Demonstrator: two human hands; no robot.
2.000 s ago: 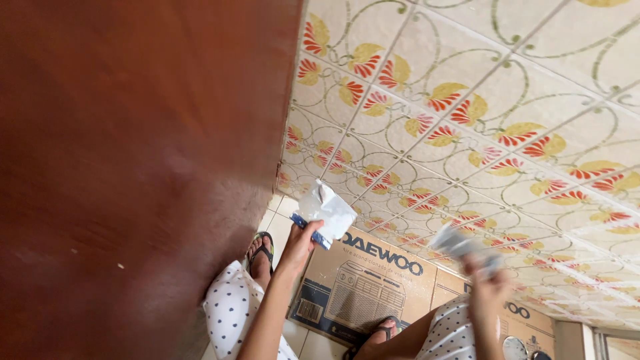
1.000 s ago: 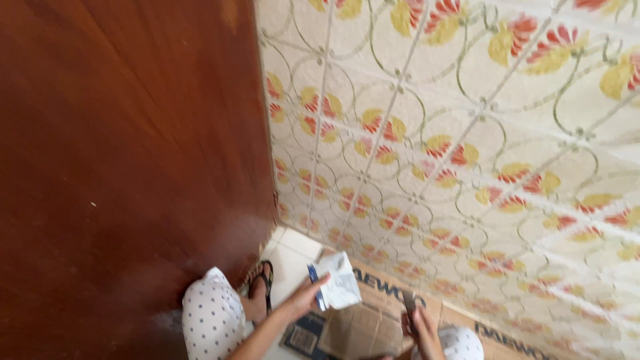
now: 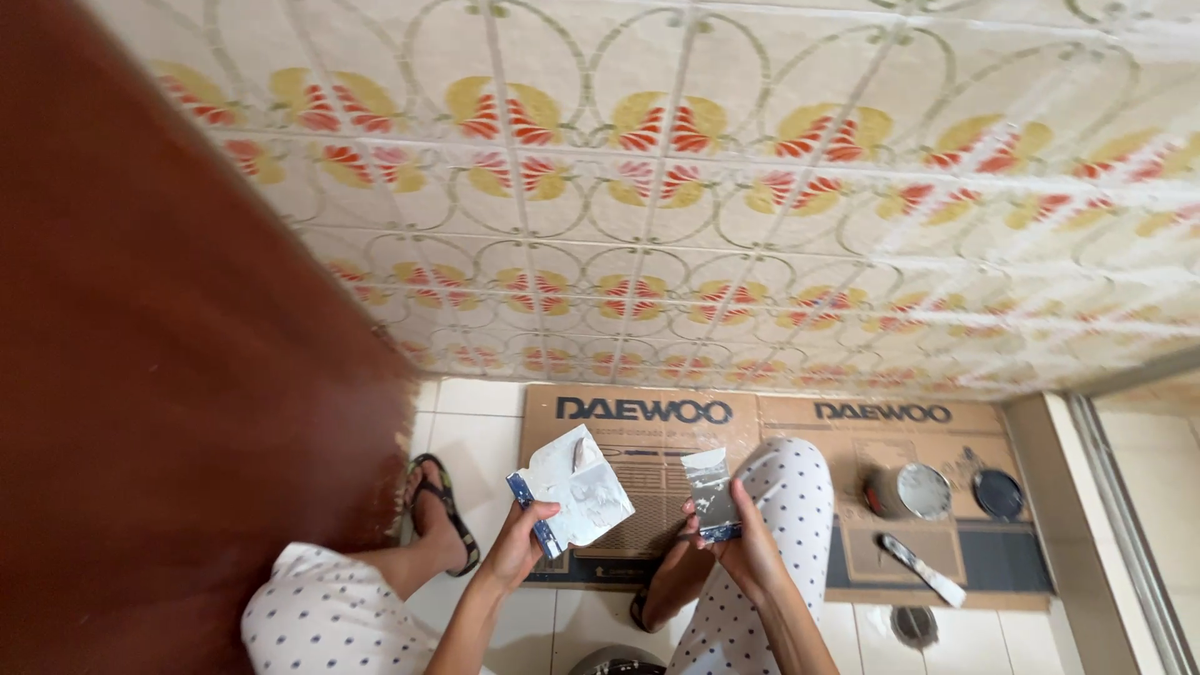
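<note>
My left hand (image 3: 523, 539) grips the blue edge of a wide putty spreader (image 3: 579, 487), whose pale blade bears a lump and smears of white paste. In my right hand (image 3: 741, 539) is a narrower metal spreader (image 3: 712, 487) with a blue handle edge, its blade tilted up and coated with white paste near the tip. The two spreaders are apart, above the flattened cardboard. The tiled wall (image 3: 637, 234) with red and yellow floral motifs rises in front of both hands; white streaks lie over its right part.
Flattened cardboard (image 3: 787, 581) covers part of the tiled floor. On its right side stand an open can (image 3: 923, 491) with pale contents, a dark round lid (image 3: 997, 494) and a smeared putty knife (image 3: 922, 569). A floor drain (image 3: 913, 625) lies nearby. A reddish-brown wooden door (image 3: 187, 375) borders the left.
My right hand was raised toward the wall, blurred, two seconds ago; it is now lower, before my right knee. Both spreaders are still held. The view has turned, now showing the can and putty knife.
</note>
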